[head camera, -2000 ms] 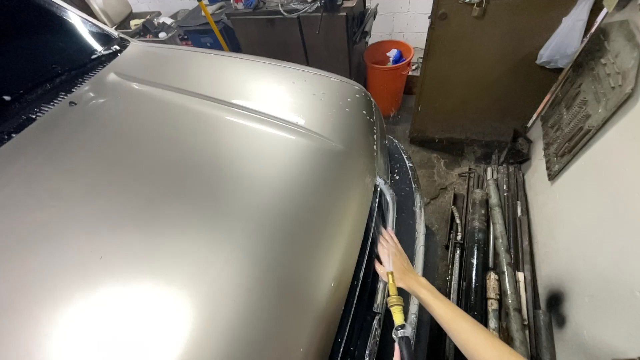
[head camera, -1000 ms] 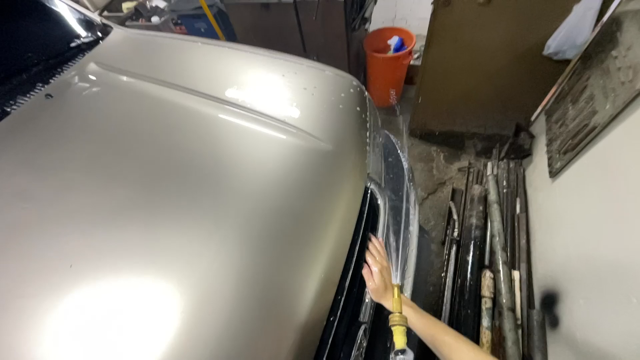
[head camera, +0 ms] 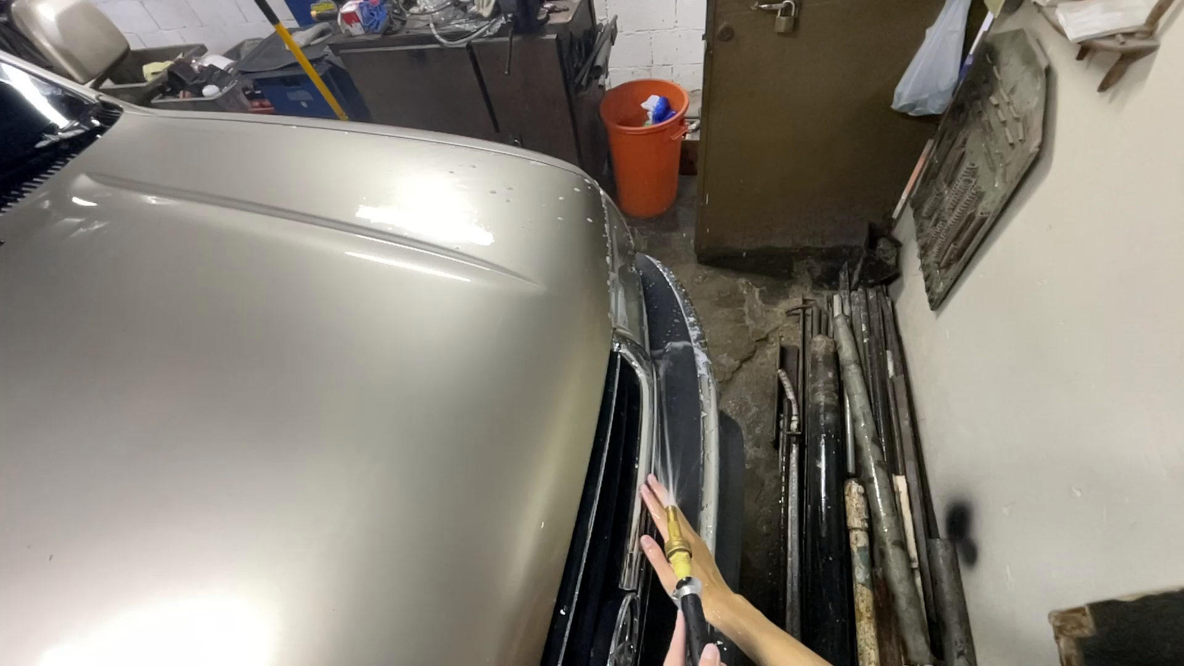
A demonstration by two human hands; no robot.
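My right hand [head camera: 696, 566] is open, its fingers apart, beside the chrome grille surround [head camera: 647, 407] of a beige car. Its fingertips are at or very near the chrome edge. Over this hand lies a brass hose nozzle [head camera: 678, 536] on a black hose [head camera: 694, 622], and water sprays forward from it along the front bumper [head camera: 680, 388]. At the bottom edge, only the fingers of my left hand [head camera: 679, 645] show, closed around the hose. Water drops lie on the bumper and on the far front part of the hood [head camera: 324, 370].
Metal pipes and bars [head camera: 860, 462] lie on the floor along the right wall. An orange bucket [head camera: 645, 157] stands beyond the bumper, near a brown metal door [head camera: 795, 139] with a padlock. A dark cabinet [head camera: 416, 83] stands behind the car. A ribbed panel [head camera: 982, 166] leans on the wall.
The water jet, which reached far past the bumper one second ago, now shows as a short spray fan near the nozzle. My right hand remains beside the grille.
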